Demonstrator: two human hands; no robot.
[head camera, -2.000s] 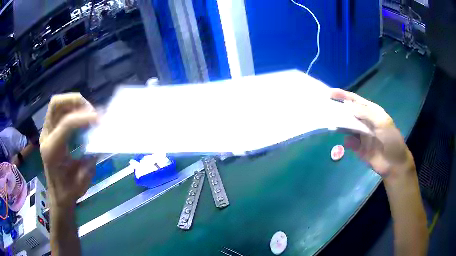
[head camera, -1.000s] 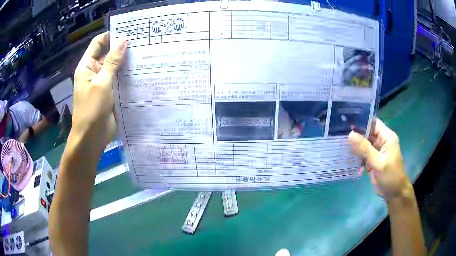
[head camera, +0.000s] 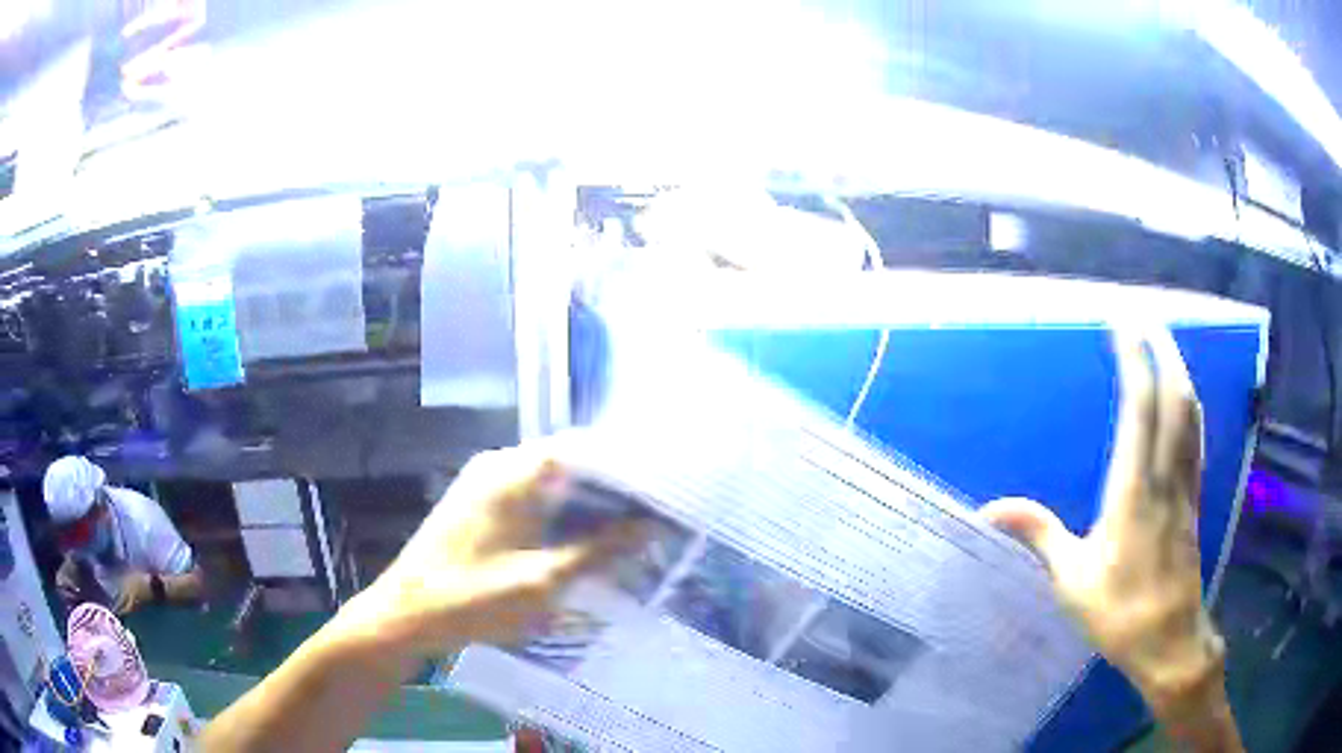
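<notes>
The document sheet (head camera: 824, 544) is large, pale and glossy with printed lines and dark photos. It is tilted and blurred in front of the blue-panelled cabinet (head camera: 942, 390). My left hand (head camera: 493, 552) holds the sheet at its left part, fingers over the printed side. My right hand (head camera: 1141, 552) is at the sheet's right edge, fingers spread and pointing up; its thumb is by the edge, and I cannot tell whether it touches. The sheet and my left arm hide most of the bench.
A bright lamp bar crosses the top. Papers (head camera: 302, 280) hang from the rack on the left. A person in a white cap (head camera: 125, 537) sits at the far left. A pink fan (head camera: 106, 652) stands on a white box (head camera: 162, 721) below. A white cable hangs at the cabinet.
The view has tipped up to the rack and lamp. The sheet has turned from upright and facing me to slanted. My right hand's fingers have opened and point up.
</notes>
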